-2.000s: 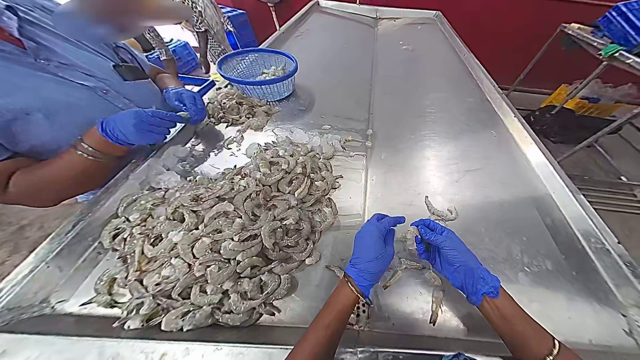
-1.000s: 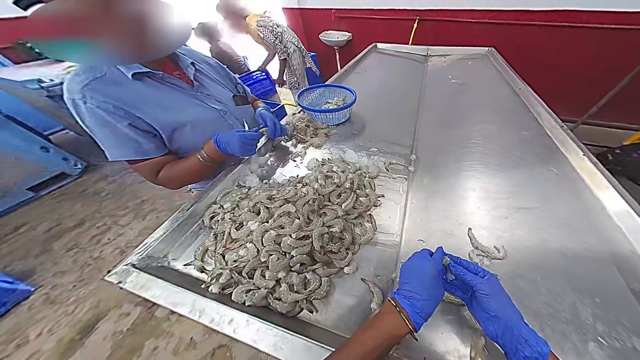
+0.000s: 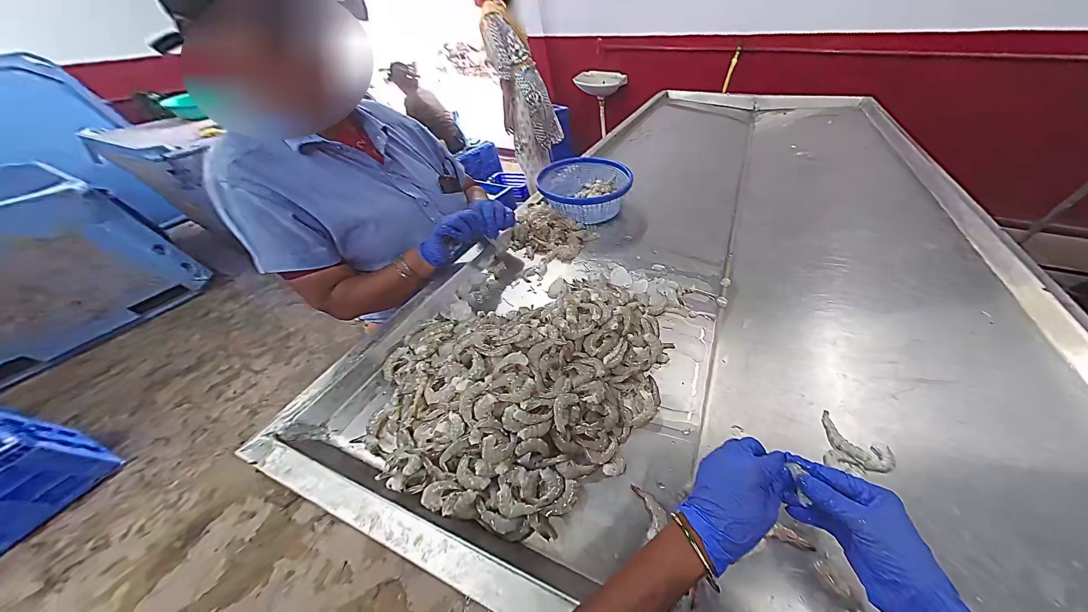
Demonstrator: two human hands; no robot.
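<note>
My left hand (image 3: 738, 501), in a blue glove, meets my right hand (image 3: 858, 518), also gloved, over the near part of the steel table (image 3: 850, 280). Between their fingertips is a small shrimp (image 3: 797, 484), mostly covered by the gloves. A few shrimp (image 3: 854, 450) lie just beyond my right hand, and others lie partly hidden below both hands. One more shrimp (image 3: 650, 510) rests left of my left wrist. A large heap of raw grey shrimp (image 3: 518, 408) spreads over the table's left side, with crushed ice (image 3: 535, 289) behind it.
Across the table's left edge stands a co-worker (image 3: 340, 204) in blue gloves, hands by a smaller shrimp pile (image 3: 548, 234). A blue plastic basket (image 3: 586, 204) holds some shrimp. Blue crates (image 3: 51, 467) are on the floor at left. A raised metal rim (image 3: 977, 221) borders the table.
The view has swung left. My hands, apart at the fingertips two seconds ago, are now together around a shrimp. The co-worker's hands stay near the small pile.
</note>
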